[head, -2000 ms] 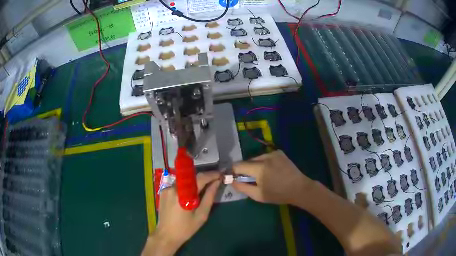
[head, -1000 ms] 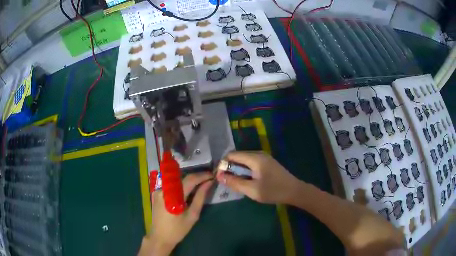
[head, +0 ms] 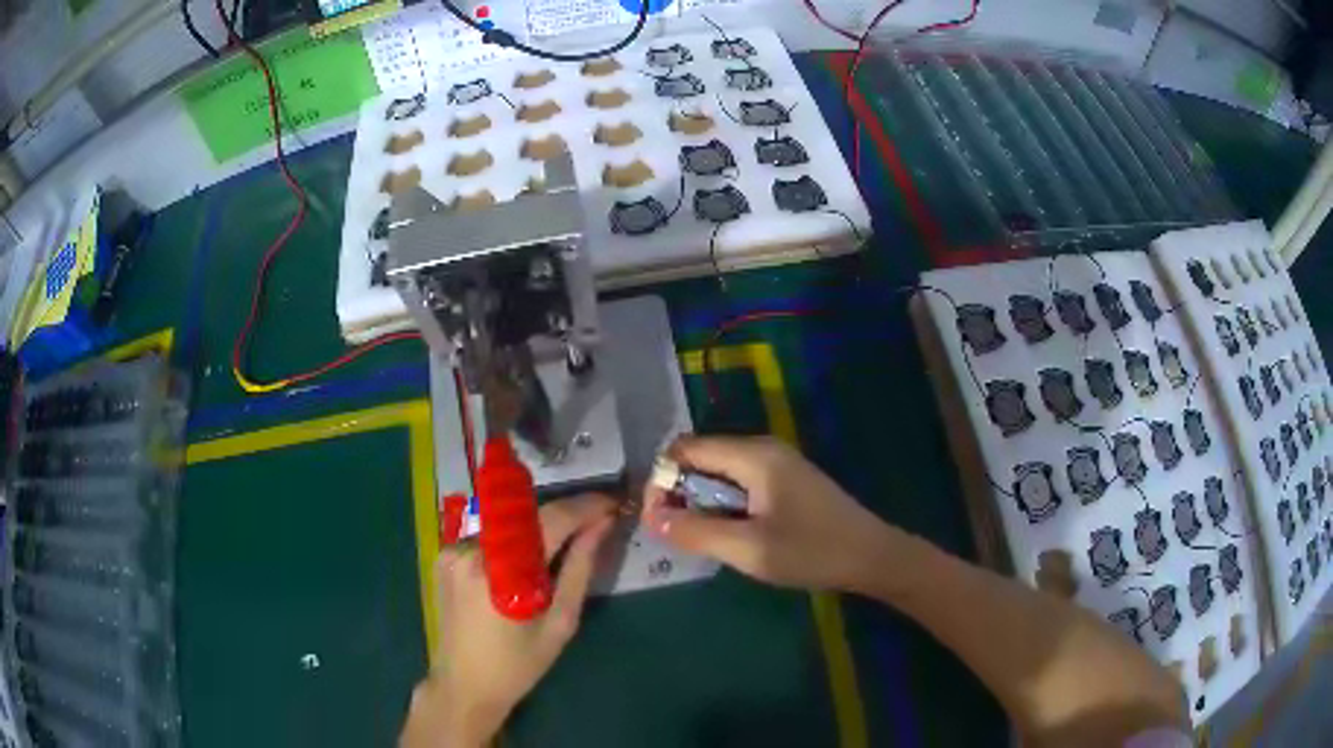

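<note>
The metal fixture (head: 490,241) stands on its grey base plate (head: 651,380), with the red clamp handle (head: 512,533) pointing toward me. My right hand (head: 760,512) holds a small white and silver connector (head: 699,487) between thumb and fingers, over the plate's front part. My left hand (head: 512,628) is behind and below the red handle. Its thumb and forefinger are pinched at a thin lead end (head: 629,509), just left of the connector. The lead is too small to follow. The fixture's seat is hidden under the clamp.
A foam tray with modules and bare cutouts (head: 585,278) lies behind the fixture. Filled foam trays (head: 965,424) lie at right. Clear ribbed trays lie at back right (head: 1053,154) and left (head: 95,541). A red cable (head: 271,278) runs at left. A blue-and-yellow box (head: 66,292) is at back left.
The view has shifted slightly. Compared with two seconds ago, the connector in my right hand is tilted and apart from my left fingertips, which stay pinched.
</note>
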